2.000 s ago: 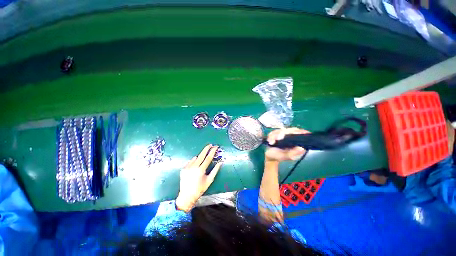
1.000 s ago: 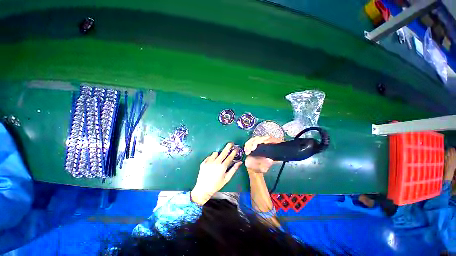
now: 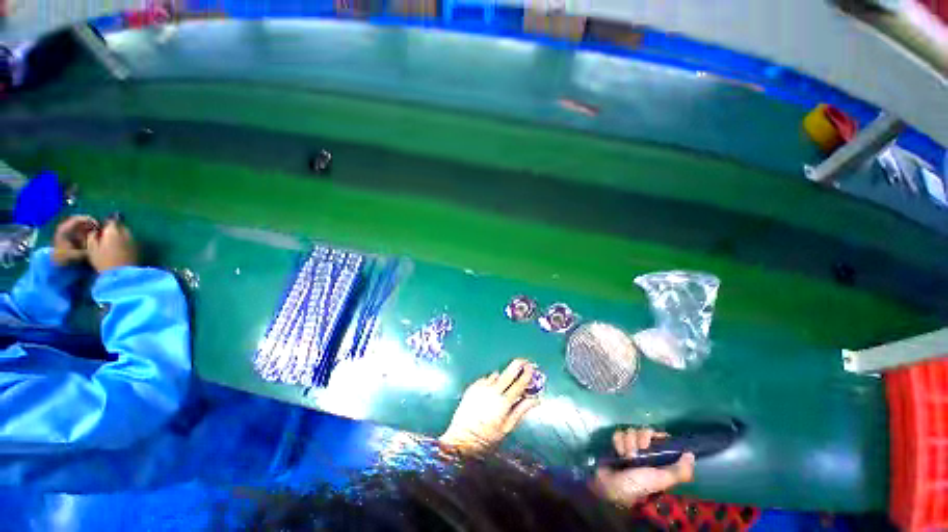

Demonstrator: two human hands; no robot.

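My left hand (image 3: 493,408) lies on the green bench with its fingertips on a small round unit (image 3: 533,381). My right hand (image 3: 642,470) grips the black electric screwdriver (image 3: 699,444) near the bench's front edge, away from the unit; its tip points left. Two more round units (image 3: 521,308) (image 3: 558,318) stand side by side beyond my left hand. The round screw dish (image 3: 602,356) is right of them. A clear plastic bag (image 3: 682,317) lies beyond the dish. A loose heap of small silver parts (image 3: 430,338) is left of my left hand.
Part strips (image 3: 310,316) lie at left, with thin dark-blue strips (image 3: 371,310) beside them. Another person's blue sleeves and hands are at far left. Red trays (image 3: 921,442) are at far right, below a metal bar (image 3: 896,355). The green belt carries dark units (image 3: 321,160).
My right hand and the screwdriver have moved back from the held unit toward the bench's front edge. My left hand stays on the unit. The view has shifted, showing the person at left.
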